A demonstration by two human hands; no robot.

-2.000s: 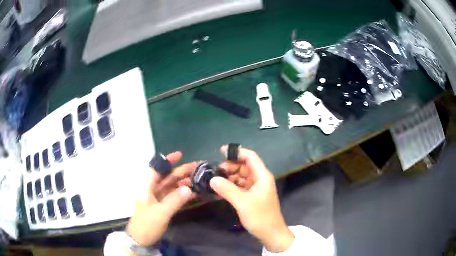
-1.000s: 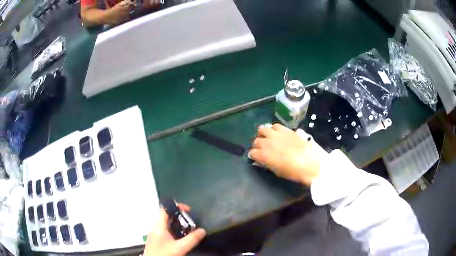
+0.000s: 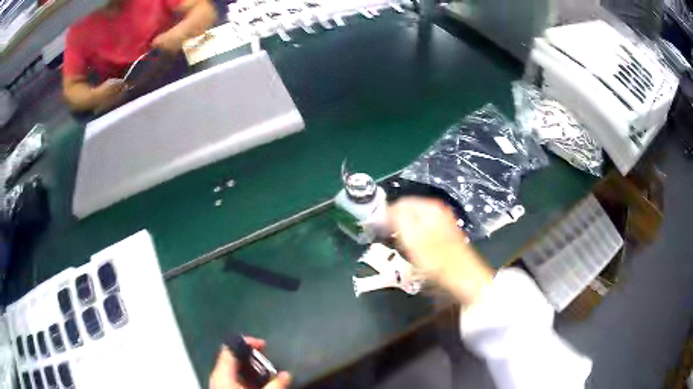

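Observation:
My left hand point(image 3: 247, 368), cut off by the bottom edge, holds a dark watch case point(image 3: 260, 365) with a black band piece on it. My right hand point(image 3: 429, 232) is blurred and reaches over the bench beside the bottle, at the near edge of the black straps; its fingertips are unclear, so I cannot tell if it holds anything. White strap pieces point(image 3: 385, 267) lie just below and left of it. A loose black strap point(image 3: 262, 274) lies flat on the green mat. A white tray point(image 3: 163, 334) of dark watch cases is at the left.
A white bottle point(image 3: 362, 209) with metal top stands near a raised strip. A pale foam pad point(image 3: 190, 137) lies across the bench. A bag of black straps point(image 3: 482, 167), a bag of white straps point(image 3: 566, 129) and stacked white trays point(image 3: 585, 76) are at right. A person in red sits opposite.
The view has swung right and up. My right hand has moved from the mat by the loose black strap to beside the bottle and black straps. My left hand still holds the watch case.

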